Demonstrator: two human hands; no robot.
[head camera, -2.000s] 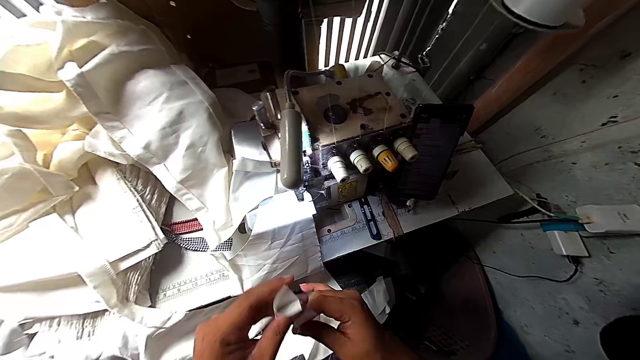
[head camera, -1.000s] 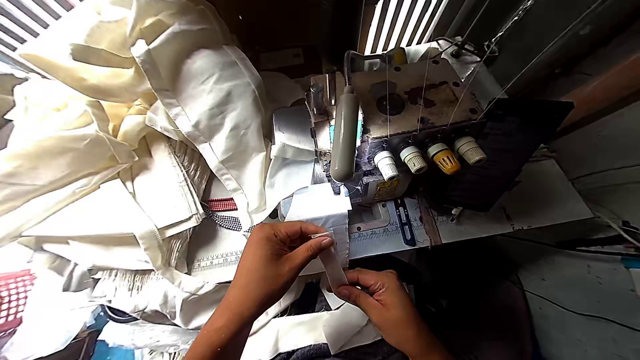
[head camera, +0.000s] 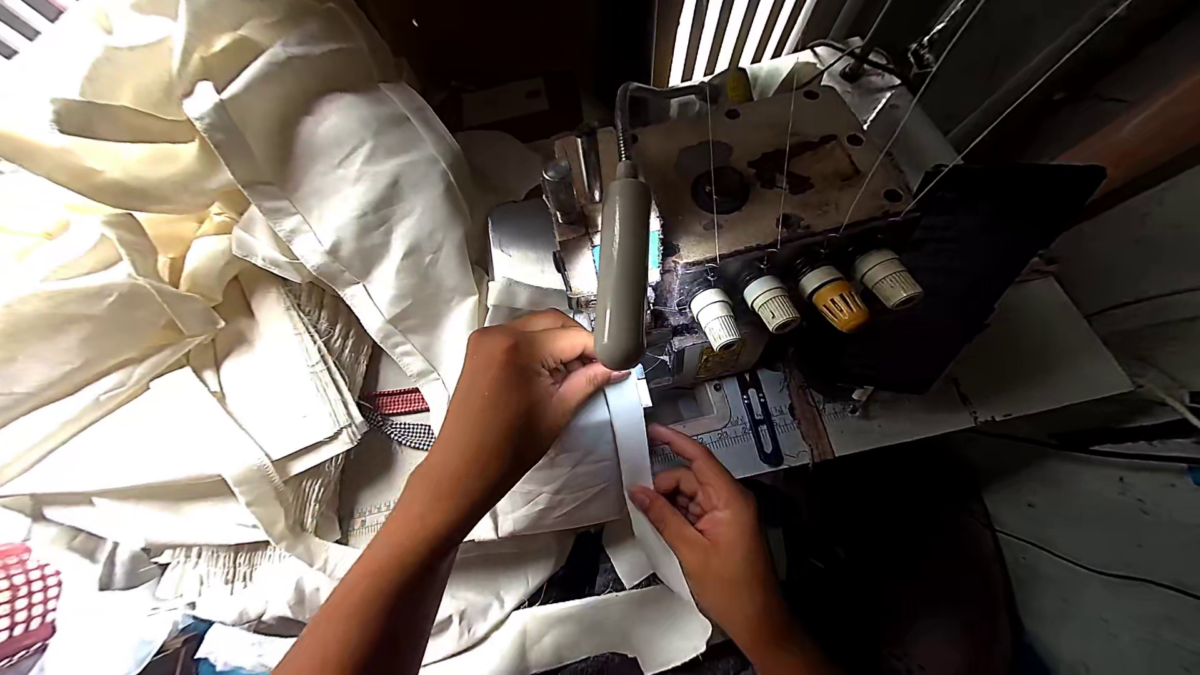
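Note:
My left hand (head camera: 534, 384) pinches the upper end of a white fabric strip (head camera: 633, 450) close to the needle area of an overlock sewing machine (head camera: 750, 178). Lower down, my right hand (head camera: 703, 516) grips the same strip between thumb and fingers. The strip lies along the edge of a white fabric piece (head camera: 562, 478), and its tail hangs toward the front. A grey lamp (head camera: 623, 272) on a flexible neck stands over the sewing area and hides the needle. Several tension knobs (head camera: 773, 302), white and one orange, line the machine's front.
Heaped cream fabric (head camera: 347, 169) covers the left side, beside a stack of cut pieces (head camera: 272, 375). Blue thread snips (head camera: 759, 417) lie on the table right of the sewing area. A dark flat panel (head camera: 975, 272) leans at the machine's right. Threads run upward from the knobs.
My left hand has moved up toward the machine with the strip's end. The strip, earlier held low between both hands, now stretches along the fabric edge toward the sewing area. The view has shifted.

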